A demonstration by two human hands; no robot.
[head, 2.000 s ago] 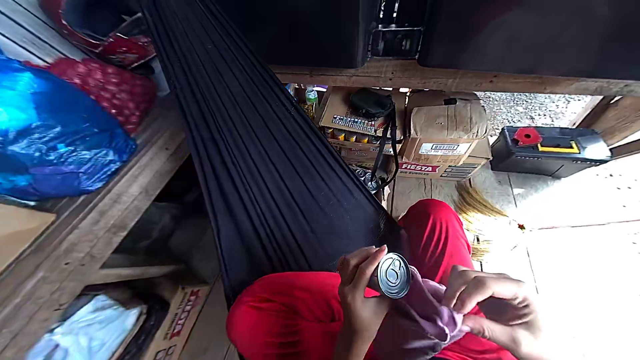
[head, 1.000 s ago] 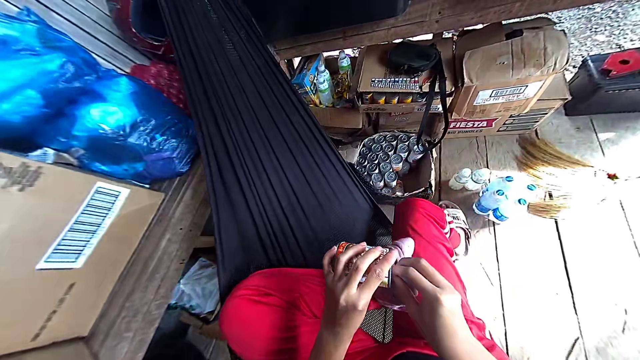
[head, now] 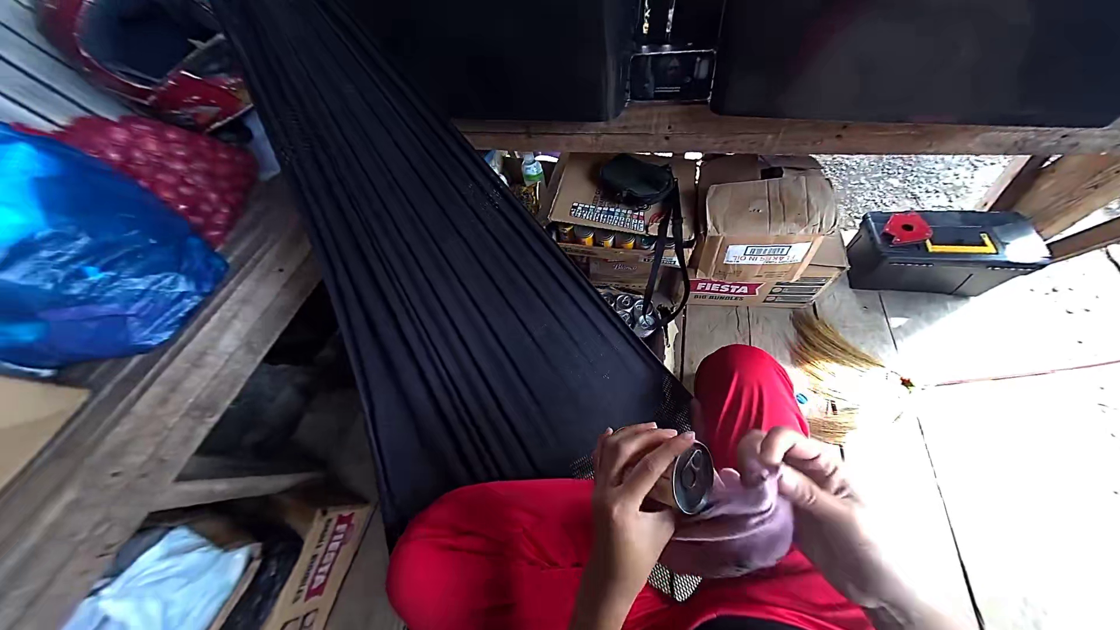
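Note:
My left hand grips a metal can, its pull-tab end facing right. Pinched between the fingers of my right hand is a pale purple cloth, which hangs just below and to the right of the can. Both hands are above my lap, over red trousers. Part of the can's side is hidden by my left fingers.
A black hammock stretches from upper left to my lap. Beyond it are cardboard boxes, a black toolbox and a straw broom. At left, a blue plastic bag lies on a wooden bench.
One second ago both hands were close together around the can and cloth; now my right hand is apart from the can, drawing up the cloth. The view has shifted.

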